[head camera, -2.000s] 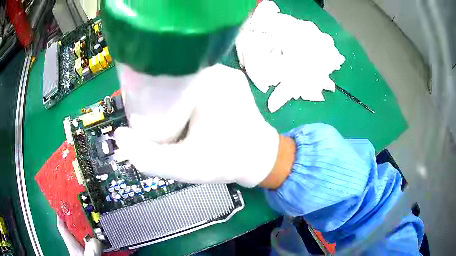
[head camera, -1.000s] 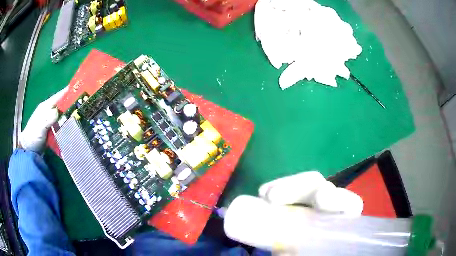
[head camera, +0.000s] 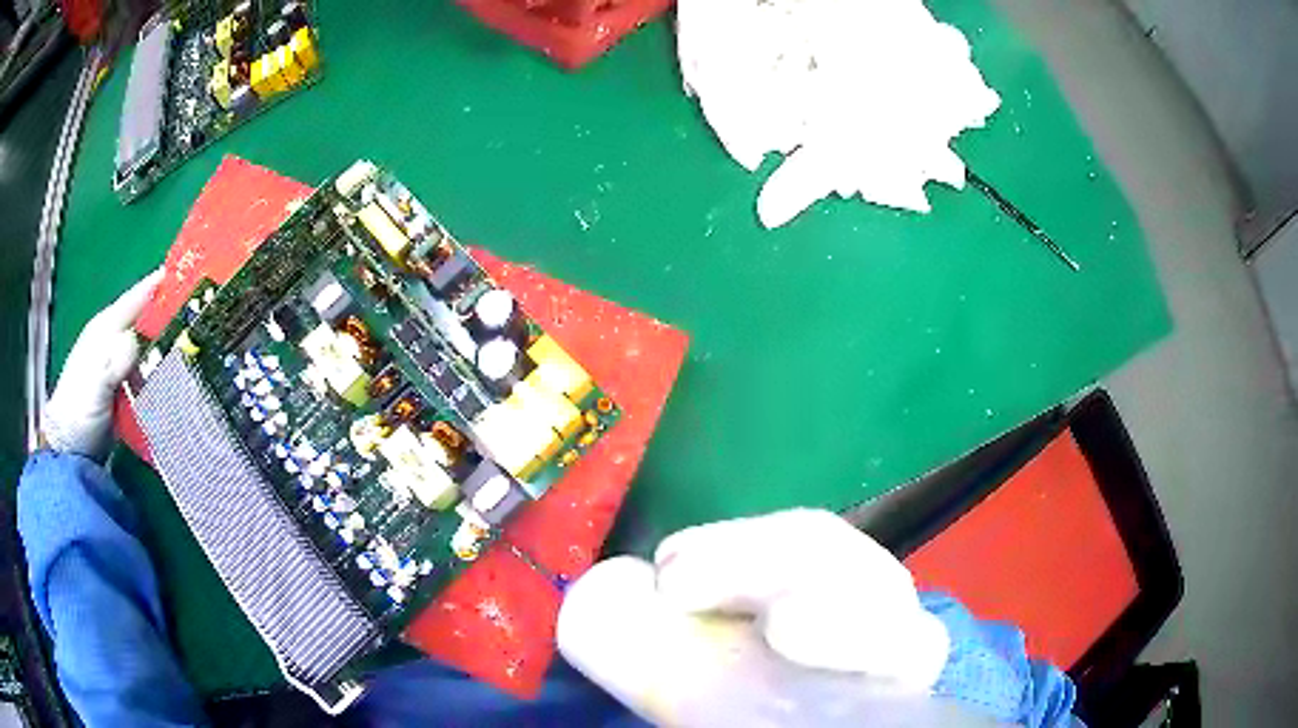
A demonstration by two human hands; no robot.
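Note:
A green power circuit board (head camera: 413, 349) lies tilted on a red foam pad (head camera: 641, 349) on the green mat. Its silver ribbed heatsink (head camera: 249, 505) faces the lower left; yellow blocks are at its right corner. My gloved left hand (head camera: 103, 373) is at the board's left corner, on the pad's edge, fingertips partly hidden. My gloved right hand (head camera: 811, 590) is closed around a translucent-white dispensing syringe (head camera: 641, 647) at the bottom. Its thin needle (head camera: 534, 566) points up-left to the board's lower corner; whether it touches is unclear. The syringe's rear end is cut off.
Another board (head camera: 214, 86) lies at the upper left beside a metal rail (head camera: 50, 256). A crumpled white sheet (head camera: 840, 100) with a thin dark rod (head camera: 1025, 221) is at the top. Red foam (head camera: 570, 22) shows at the top edge. A black tray with red padding (head camera: 1039, 555) is at the lower right.
The syringe has come down from above the board and swung to its lower corner. The board and pad have turned, and my left hand has moved up their left side. Since one second ago, the view shifted slightly.

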